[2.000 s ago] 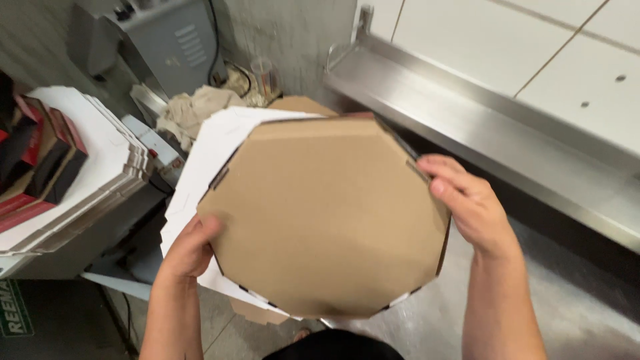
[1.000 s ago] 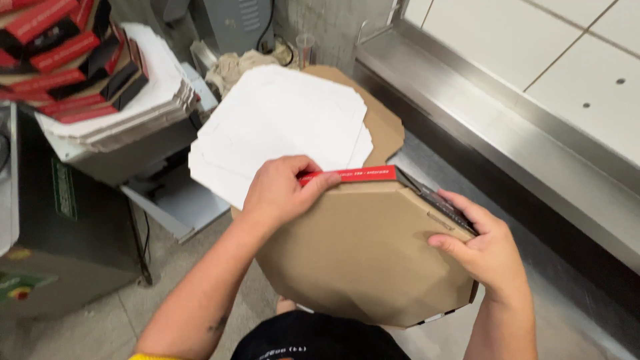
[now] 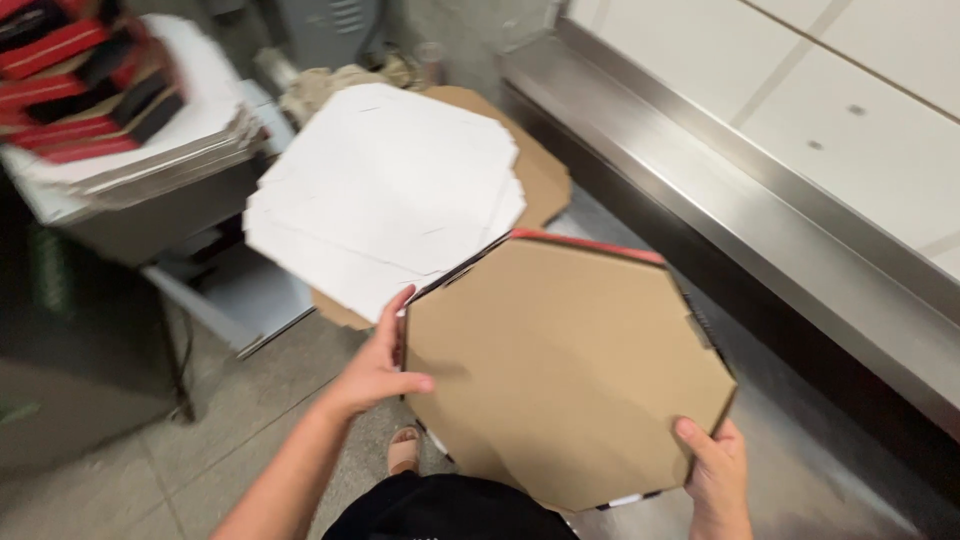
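An octagonal cardboard pizza box (image 3: 562,360), plain brown on the face toward me, is held between my two hands above a steel counter. My left hand (image 3: 382,367) grips its left edge, thumb on the brown face. At the lower right edge, my right hand (image 3: 712,457) holds it the same way, fingers partly hidden beneath. A red strip shows along the far edge of the box. Just beyond it lie flat white box blanks (image 3: 390,172), over a brown cardboard piece (image 3: 536,165).
Red and black folded boxes (image 3: 82,90) sit on a stack of white blanks (image 3: 202,75) at upper left. A steel ledge (image 3: 675,157) runs along the tiled wall at right. A beige cloth (image 3: 330,86) lies behind the blanks. My sandalled foot (image 3: 405,450) is on the floor below.
My left hand has moved from the far red edge of the box to its left edge. My right hand has shifted from the upper right side to the lower right edge.
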